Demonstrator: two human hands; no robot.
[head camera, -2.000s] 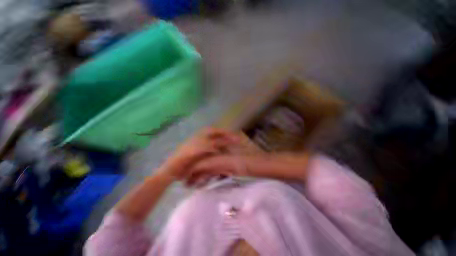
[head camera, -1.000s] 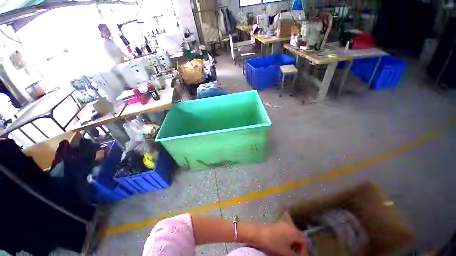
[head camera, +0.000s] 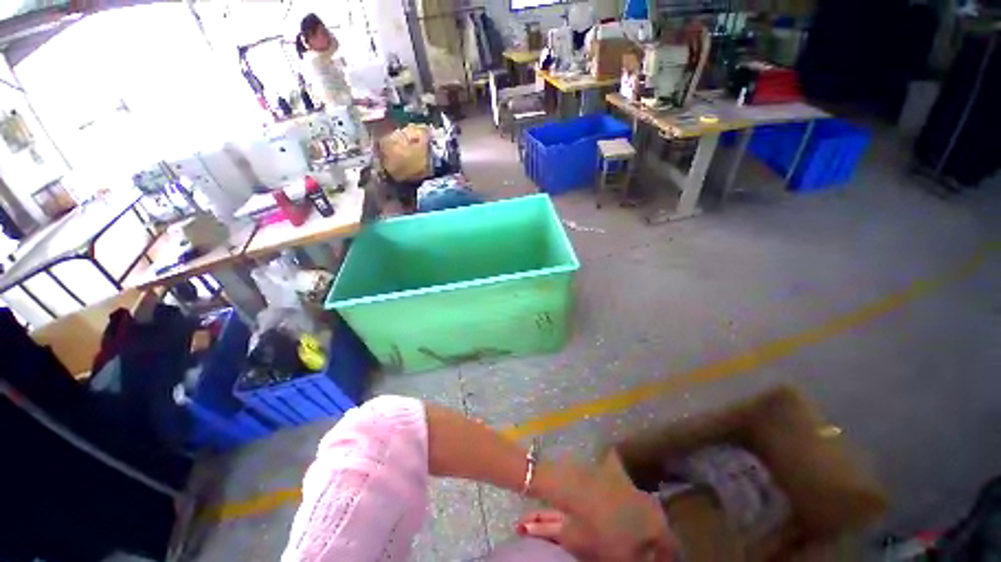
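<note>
A brown open-topped carton (head camera: 840, 478) sits at the lower right. Inside are a shiny greyish-purple polybag (head camera: 738, 483) and a flat tan piece (head camera: 699, 525). My left hand (head camera: 626, 514), with a bracelet at the wrist, reaches from the lower left to the carton's near left side. It is blurred, and I cannot tell if it grips the edge. A few fingers with red nails, seemingly of my right hand (head camera: 543, 526), show under my left wrist at the bottom edge. The rest of that hand is hidden or cut off.
A large green tub (head camera: 472, 313) stands ahead, beyond a yellow floor line (head camera: 615, 397). Blue crates (head camera: 302, 393) with bags and dark cloth are at the left. A person (head camera: 322, 71) is behind the left bench. A wooden stool (head camera: 615, 165) and machine table (head camera: 713, 119) are farther back.
From two seconds ago, the view has turned up from my torso and steadied. Since one second ago, red-nailed fingers have appeared beneath my left wrist. The carton appears slightly further left and higher in view.
</note>
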